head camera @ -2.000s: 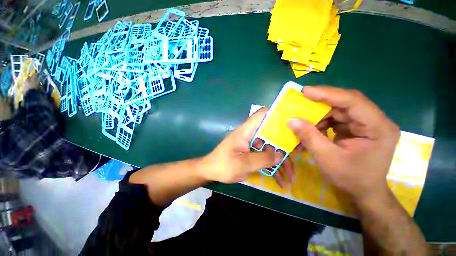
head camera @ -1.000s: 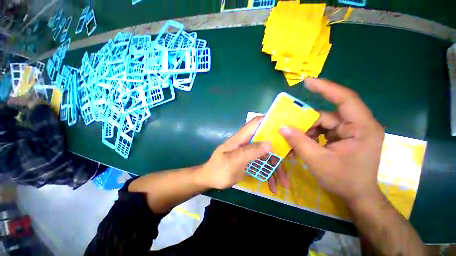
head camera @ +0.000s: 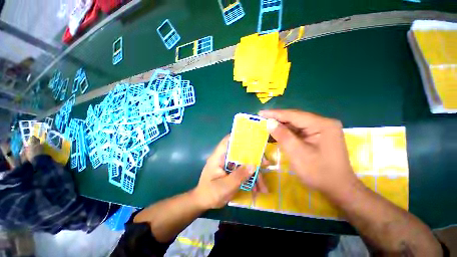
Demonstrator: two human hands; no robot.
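Observation:
My left hand (head camera: pixel 219 176) holds a light-blue phone front housing (head camera: pixel 249 181) upright, its thumb over the keypad part. A yellow piece (head camera: pixel 248 140) covers the housing's screen area, below a small dark slot at the top. My right hand (head camera: pixel 305 145) has thumb and index finger pinched at the housing's top right corner; whether they also grip the yellow piece's edge cannot be told. An adhesive sheet (head camera: pixel 378 158) with two rows of yellow rectangles lies under both hands on the dark green bench, partly hidden by them.
A yellow pile (head camera: pixel 261 65) lies beyond my hands, a housing pile (head camera: pixel 130 120) at left. A sheet stack (head camera: pixel 441 65) is at far right. Several housings lie past the pale rail (head camera: pixel 346 32). Red bins (head camera: pixel 85 20) stand at far left. Another worker's sleeve (head camera: pixel 42 188) shows at left.
The view has swung, showing more of the far strip and the stack. The housing is more upright. My right thumb and index finger have moved from the yellow piece's middle to the top right corner.

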